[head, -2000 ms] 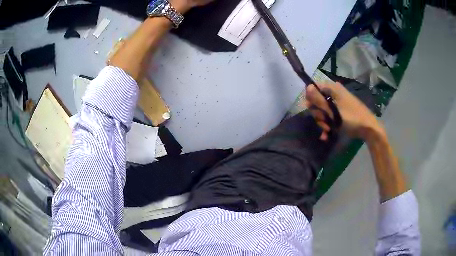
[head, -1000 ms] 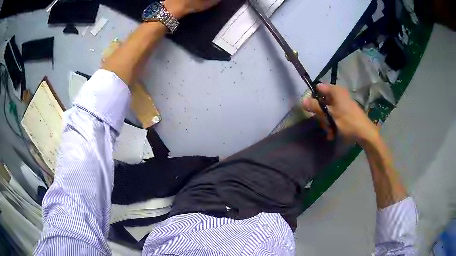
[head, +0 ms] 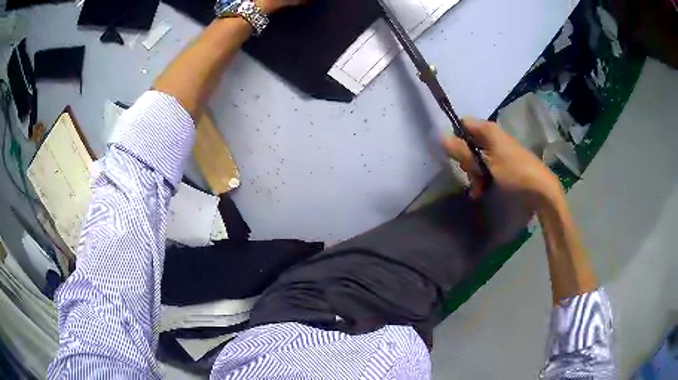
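My right hand (head: 494,159) is closed on the handles of long dark tailor's shears (head: 426,73) with a brass-coloured pivot. The blades point up and left to the top edge, across the pattern piece. The blade tips are cut off by the frame. My left hand (head: 279,4) is mostly cut off by the top edge, over the black fabric (head: 308,56); its fingers do not show. A white pattern piece (head: 366,67) with drawn lines lies along the right side of the fabric.
A tan wooden strip (head: 215,162), white paper (head: 192,215) and a cream notebook or card (head: 61,174) lie at left. Black offcuts (head: 61,65) lie at upper left. Black cloth (head: 230,271) lies near my waist. Scraps and bags (head: 531,122) are heaped beyond the right table edge.
The black fabric and pattern piece show lower in the picture, with more of both in view. The shears stay in my right hand, across the pattern piece. My left hand has moved partly out at the top.
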